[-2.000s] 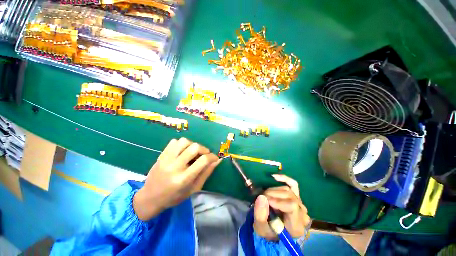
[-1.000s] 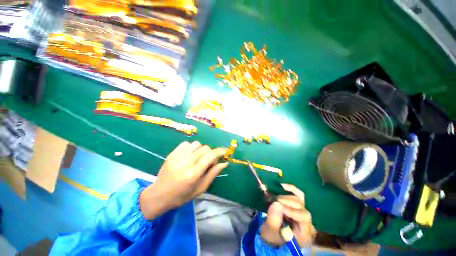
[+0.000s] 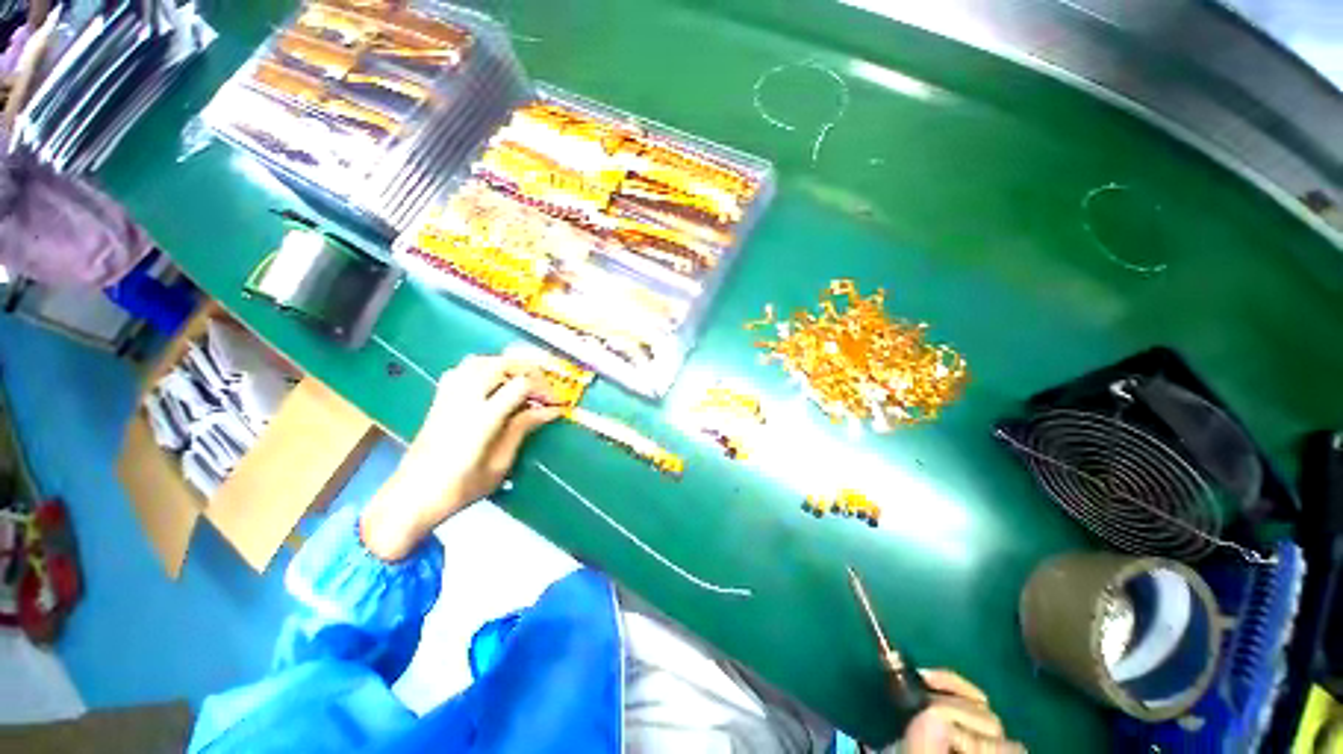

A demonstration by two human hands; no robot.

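Note:
My left hand (image 3: 469,430) is at the left end of the row of joined flex assemblies (image 3: 626,439), fingertips pinched on a flex assembly there; the fingers hide part of it. My right hand (image 3: 957,719), partly cut off by the bottom edge, holds the soldering iron (image 3: 888,641), its tip pointing up-left above the mat. The solder wire (image 3: 633,533) lies loose on the mat between the hands. A heap of small flex pieces (image 3: 862,358) lies beyond. A few flex pieces (image 3: 726,413) and some small dark-and-gold pieces (image 3: 843,507) lie in the glare.
Filled blister trays (image 3: 589,236) and a tray stack (image 3: 361,111) stand at upper left, beside the solder reel (image 3: 317,280). The fume fan (image 3: 1119,479), tape roll (image 3: 1112,626) and blue station (image 3: 1259,633) stand at right. An open cardboard box (image 3: 251,442) is below the bench edge.
My left hand has left the work spot and solder wire and moved left to the assembly row. The long flex is gone from the work spot. The iron has drawn back right; the view has shifted.

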